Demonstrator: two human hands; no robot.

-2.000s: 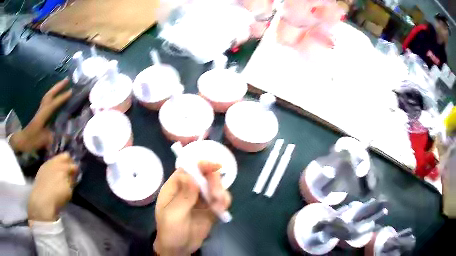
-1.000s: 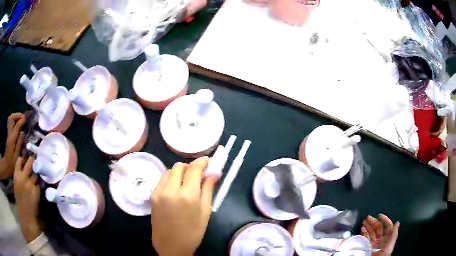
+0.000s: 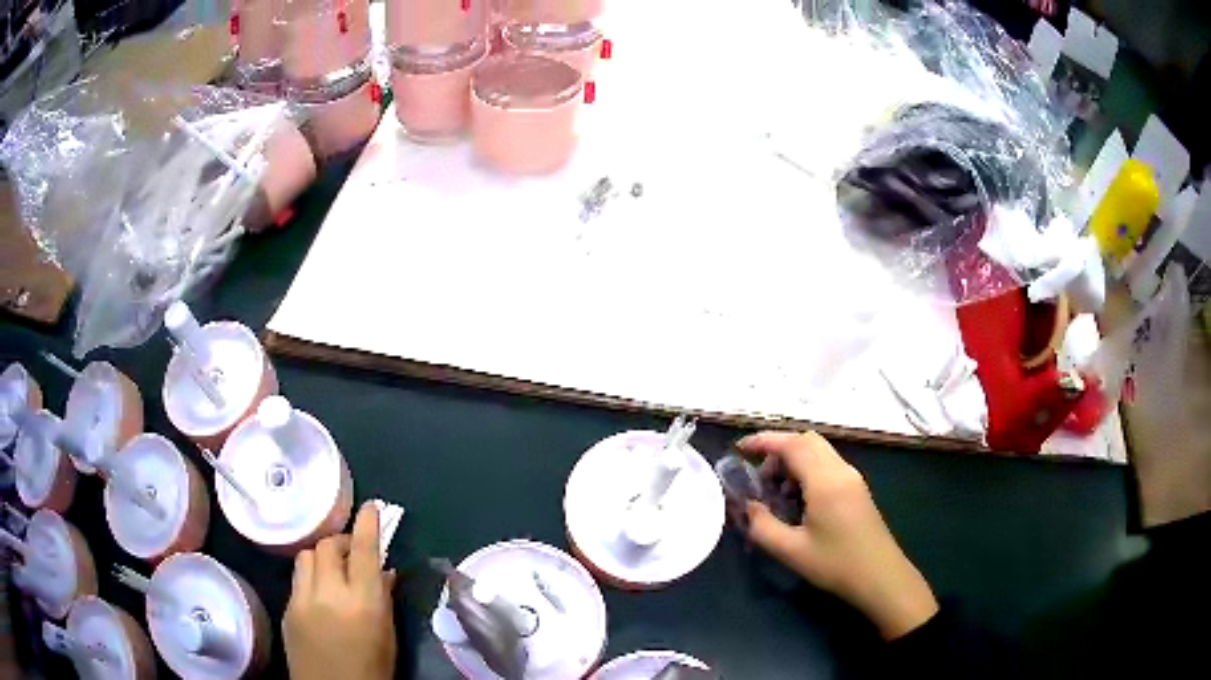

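My left hand [image 3: 341, 604] is at the lower left, its fingers closed over thin white tubes [image 3: 388, 526] whose ends show beside the fingertips. My right hand [image 3: 837, 538] pinches a dark grey flexible piece [image 3: 760, 486] between thumb and fingers. Just left of it is a round pink-and-white base [image 3: 598, 531] with a thick white tube and thin tubes on it. A second base [image 3: 565, 618] below has a crumpled grey piece [image 3: 485, 624] on it. Another base [image 3: 651, 664] is cut off by the bottom edge.
Several bases with white tubes [image 3: 286, 511] stand at the left. A white-covered board [image 3: 638, 306] lies behind, with pink cylinders [image 3: 525, 126] at its back. A clear bag of tubes [image 3: 146, 199] is upper left. A bag of grey pieces [image 3: 916, 173] and a red pouch [image 3: 1003, 359] are right.
The view has shifted right and up. My left hand has moved from a thick white piece onto the thin tubes. My right hand has come in beside the upper base and taken a grey piece.
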